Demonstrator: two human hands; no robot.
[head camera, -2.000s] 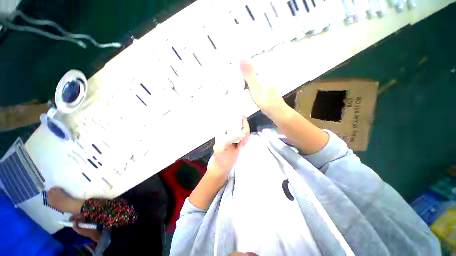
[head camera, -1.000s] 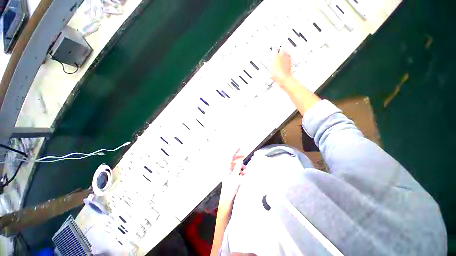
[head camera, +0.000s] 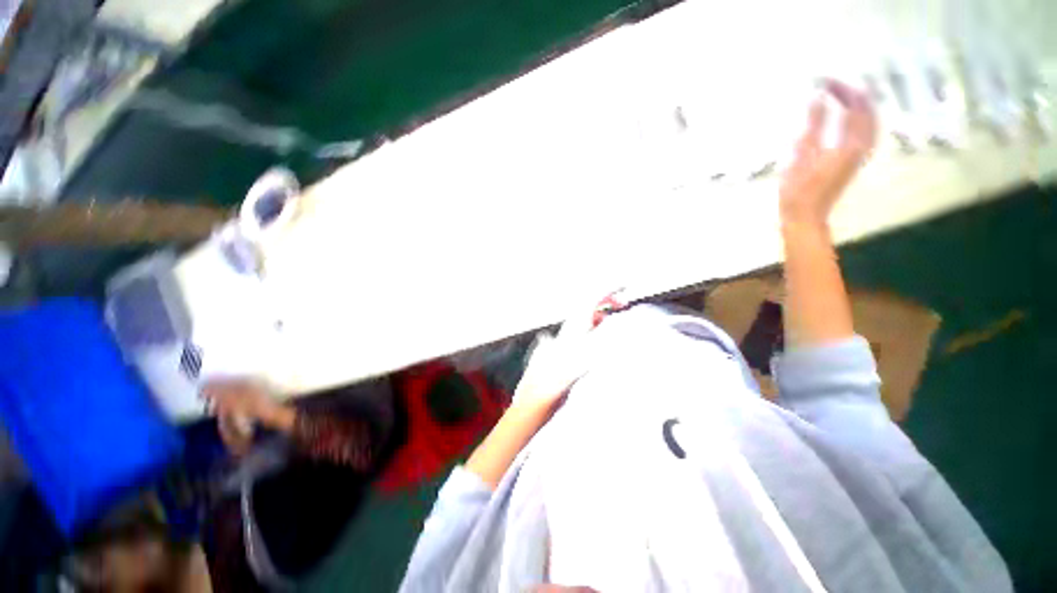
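The view is blurred and overexposed. My right hand (head camera: 830, 151) is over the right part of the long white bench (head camera: 464, 278), beside a row of closely lined white units (head camera: 945, 99). Its fingers are bent around a pale spot; I cannot tell whether it holds a unit. My left hand (head camera: 568, 348) is near the bench's front edge, against my light grey top, washed out by glare; whether it holds anything cannot be told. Other units on the bench are lost in the glare.
Two white rolls (head camera: 270, 204) and a sticker sheet (head camera: 151, 310) lie at the bench's left end. A second person's hand (head camera: 246, 408) is near a small strip (head camera: 191, 360). A blue crate (head camera: 81, 400) is at left. A cardboard carton (head camera: 910, 342) is under the bench.
My right hand has moved right along the bench to the lined-up units. My left hand stays near the front edge. The view has turned, bringing the blue crate and second person back in.
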